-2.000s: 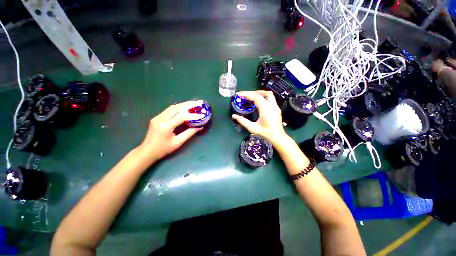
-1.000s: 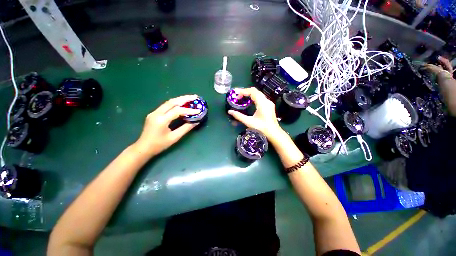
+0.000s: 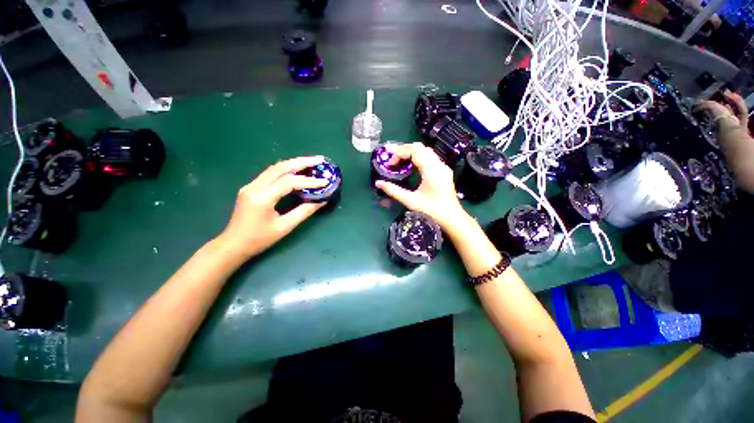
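My left hand [image 3: 269, 198] is closed around a black cylindrical unit [image 3: 324, 180] whose top glows blue-white; it stands upright on the green bench. My right hand [image 3: 422, 180] grips a second light-up unit [image 3: 392, 164] with a purple glowing top, just right of the first; the two are apart. My fingers hide part of both tops. An unlit unit [image 3: 415, 237] with a shiny top stands below my right hand. A small clear pot [image 3: 366, 132] with a pale stick stands behind the two held units.
Ribbed units [image 3: 450, 139] and a white-blue item [image 3: 484, 113] lie behind my right hand. Tangled white cables [image 3: 562, 99], a white tub [image 3: 645, 192] and many black units fill the right. More units [image 3: 126, 154] stand left. A conveyor [image 3: 240, 49] runs behind. Another person's hand [image 3: 727, 111] shows far right.
The top in my right hand changed from blue to purple. The view has shifted slightly, and units on the conveyor have moved right. Both hands keep their grips.
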